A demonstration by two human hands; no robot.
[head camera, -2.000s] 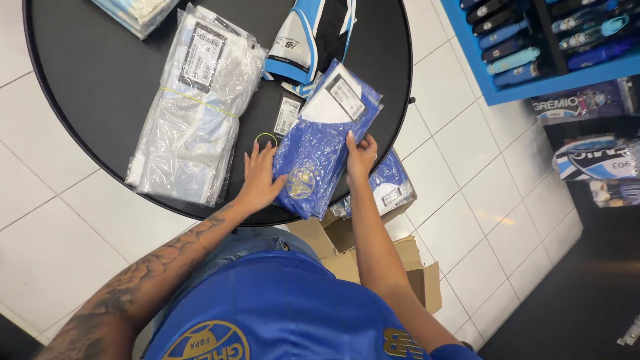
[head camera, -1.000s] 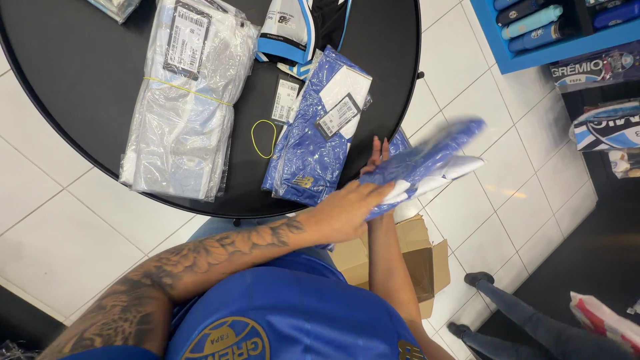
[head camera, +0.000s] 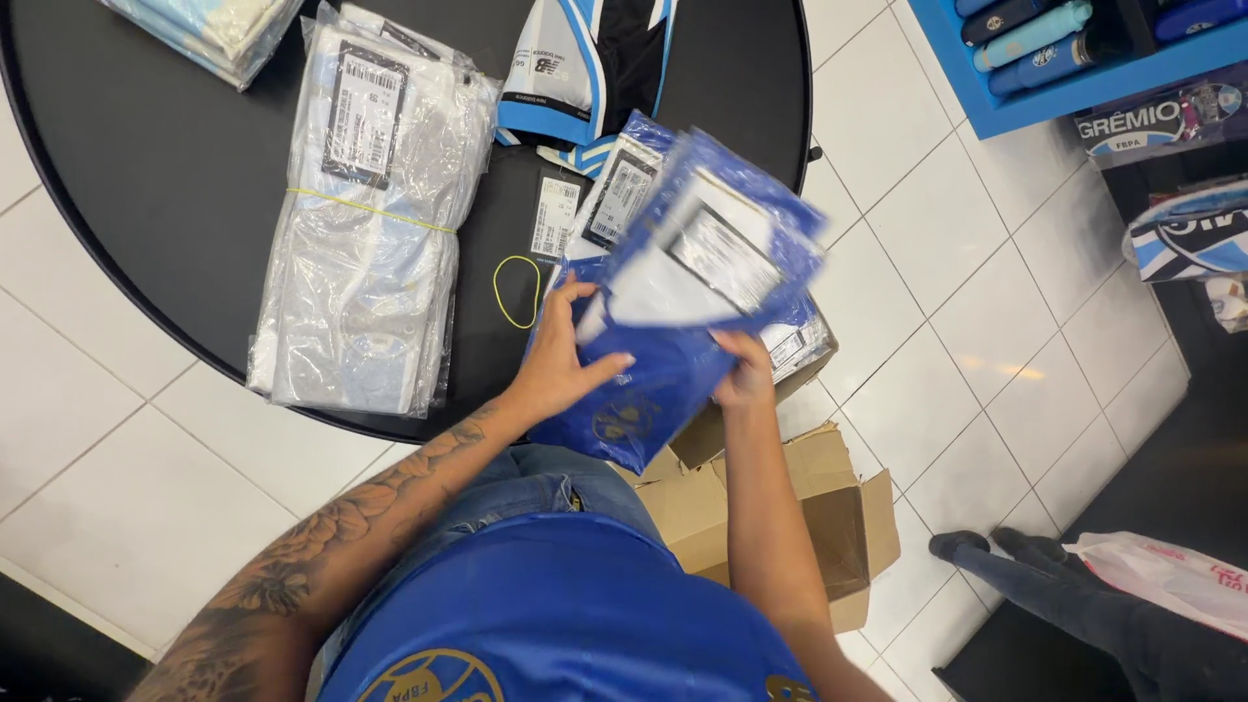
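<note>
Between my two hands is a blue and white garment in a clear plastic bag (head camera: 673, 361), blurred at its upper part and tilted over the table edge. My left hand (head camera: 561, 356) lies along its left side, thumb on top. Its lower right side is gripped by my right hand (head camera: 746, 369). Partly hidden beneath it, another bagged blue garment (head camera: 648, 136) with a barcode tag rests on the black round table (head camera: 146, 185). A yellow rubber band (head camera: 517, 292) lies loose to the left, below a white tag (head camera: 557, 216). Further left sits a banded stack of bagged pale garments (head camera: 375, 263).
A white, black and light-blue garment (head camera: 585, 68) lies at the table's back. Open cardboard boxes (head camera: 809, 497) stand on the floor beside me. A blue shelf with bottles (head camera: 1033, 49) is at upper right. A person's legs (head camera: 1063, 595) and a plastic bag (head camera: 1160, 570) show at lower right.
One second ago a blue and white bagged item was blurred at the table's right edge; now a bagged garment is in my hands over the one on the table. My left hand has moved up.
</note>
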